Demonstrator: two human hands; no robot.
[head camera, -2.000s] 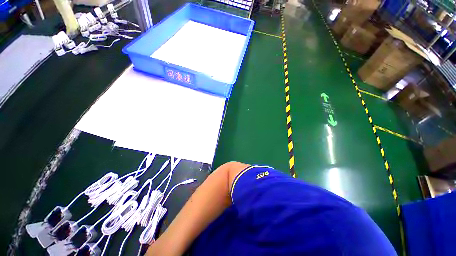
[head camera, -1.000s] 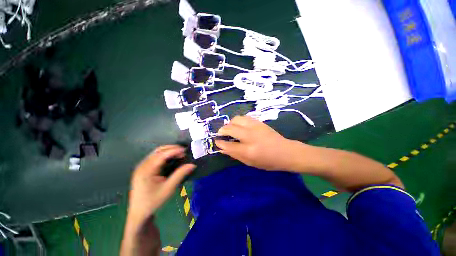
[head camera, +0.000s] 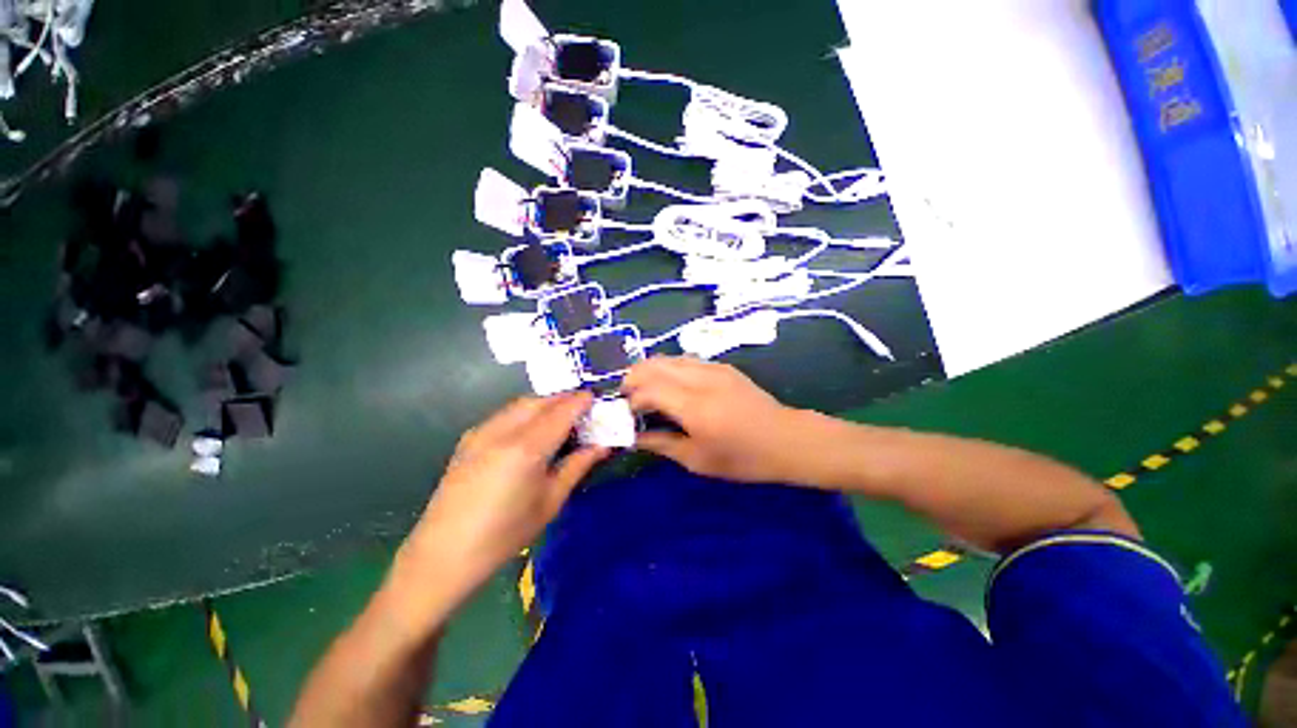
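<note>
A white adapter housing (head camera: 612, 423) at the bench's near edge shows a plain white face with no board visible. My left hand (head camera: 515, 462) grips its left side and my right hand (head camera: 707, 420) grips its right side. Above it, a column of open adapter housings (head camera: 566, 213) shows black pads over the boards, with white covers (head camera: 501, 201) standing at their left ends. Coiled white output cables (head camera: 716, 232) lead right from them. My fingertips partly hide the held housing.
A pile of black pads (head camera: 171, 299) lies at left, with small white pieces (head camera: 206, 457) below it. A white sheet (head camera: 1003, 171) and a blue tray (head camera: 1192, 157) are at right. White cords (head camera: 43, 50) show at the top left corner.
My left hand has moved right to the nearest housing and grips it with my right hand. That housing was open with its board showing; now a plain white face shows.
</note>
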